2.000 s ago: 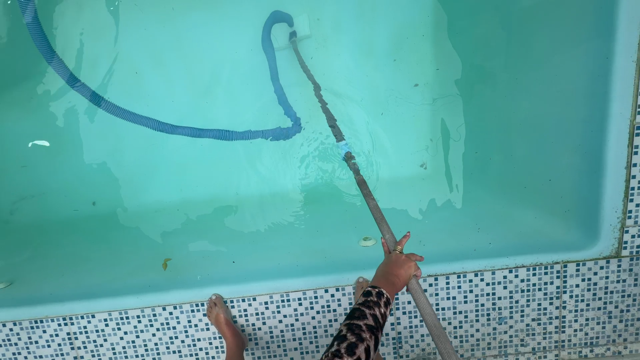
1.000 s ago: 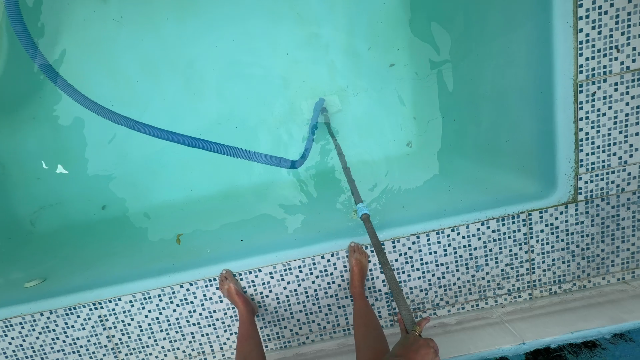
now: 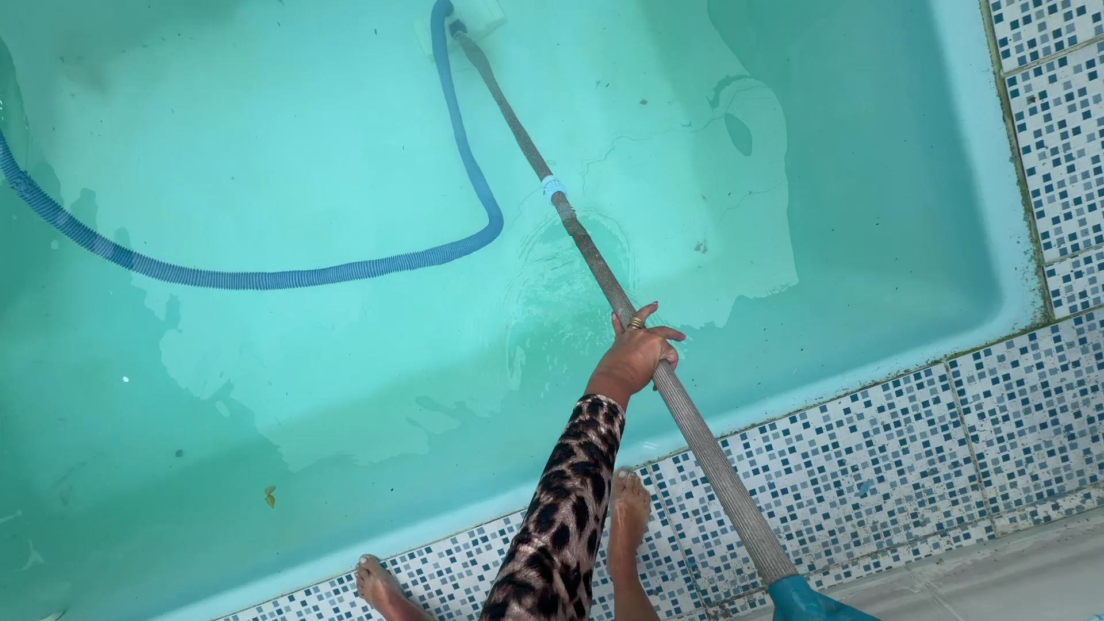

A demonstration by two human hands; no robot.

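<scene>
My left hand (image 3: 636, 355), with rings on one finger and a leopard-print sleeve, is around a long ribbed grey pole (image 3: 711, 457), some fingers spread. The pole slants from the lower right into the pool water, with a light blue band (image 3: 553, 186) partway along it. A teal piece (image 3: 811, 604) covers its near end. Under water, the far end meets a pale, blurred pool vacuum head (image 3: 479, 19). A blue corrugated hose (image 3: 293, 278) runs from there, bends sharply and curves off to the left. My right hand is out of view.
My bare feet (image 3: 630, 509) stand on the mosaic-tiled pool edge (image 3: 845, 457). The pool's pale rim (image 3: 1009, 293) turns a corner at the right, beside more tiles. A yellowish leaf (image 3: 270, 497) lies in the water at lower left.
The pole's far end and vacuum head have moved away from the near edge since one second ago. My left hand, low at the frame's bottom then, is now farther out over the water. The hose bend has widened.
</scene>
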